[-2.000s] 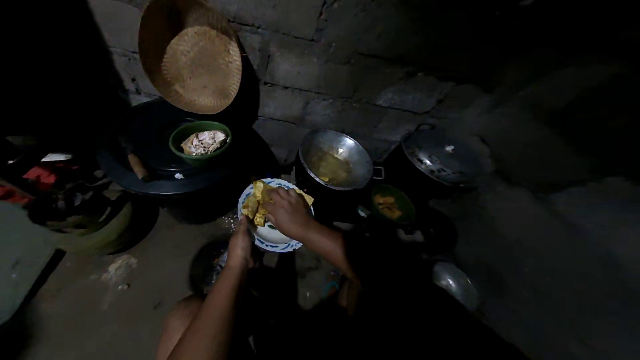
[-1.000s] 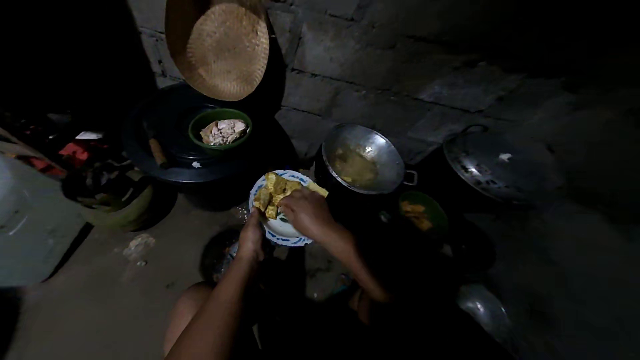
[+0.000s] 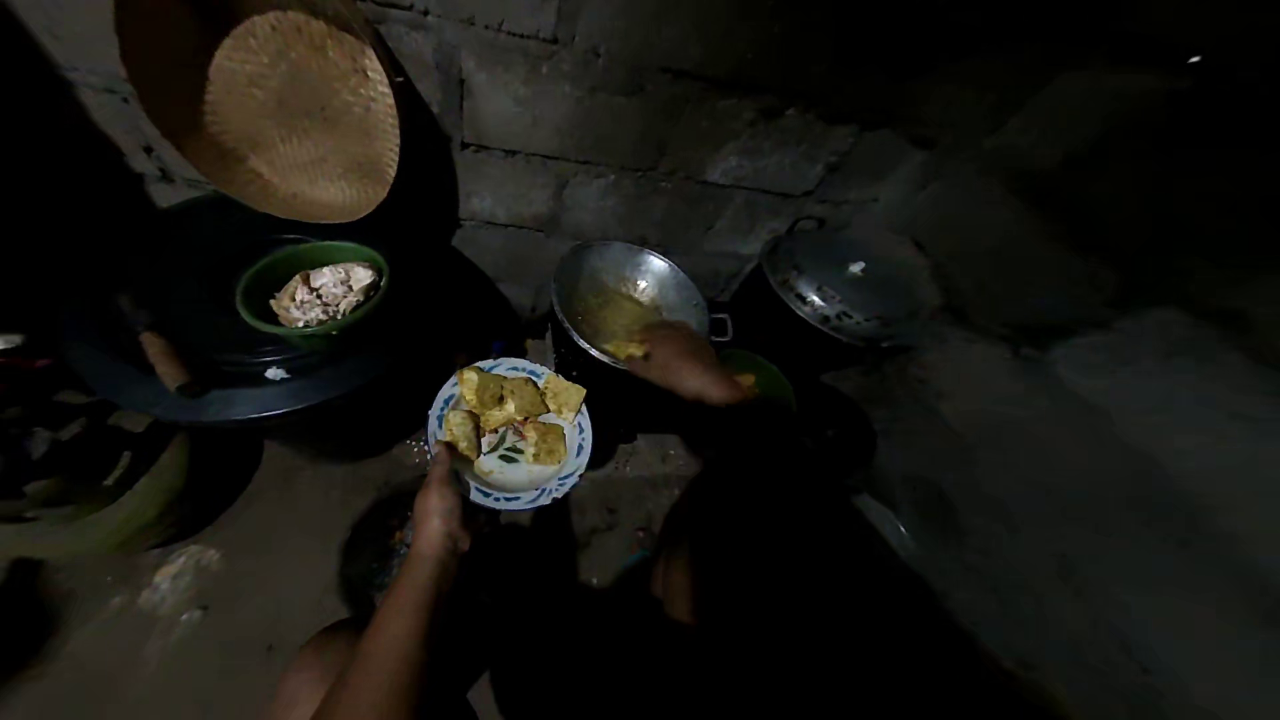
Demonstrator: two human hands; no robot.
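Note:
My left hand [image 3: 440, 508] grips the left rim of a white plate with a blue pattern [image 3: 571, 470]. Several yellow pieces that look like tofu [image 3: 544, 443] lie on the plate. Over the near right rim of a metal wok [image 3: 672, 281] is my right hand [image 3: 680, 362], blurred, with a yellow piece [image 3: 626, 349] at its fingertips; whether the fingers still grip that piece I cannot tell. Yellowish oil or liquid [image 3: 612, 312] lies in the wok. Partly behind my right wrist is a green bowl [image 3: 770, 382] with orange-yellow food.
A green bowl [image 3: 262, 318] of pale chunks stands on a large dark round lid or pan [image 3: 240, 402] at the left, beside a wooden handle [image 3: 164, 362]. A woven basket [image 3: 300, 115] leans at the block wall. Right of the wok sits a lidded metal pot [image 3: 850, 285].
My right hand has moved from the plate up and right to the wok's rim, uncovering the pieces on the plate. My left hand still holds the plate.

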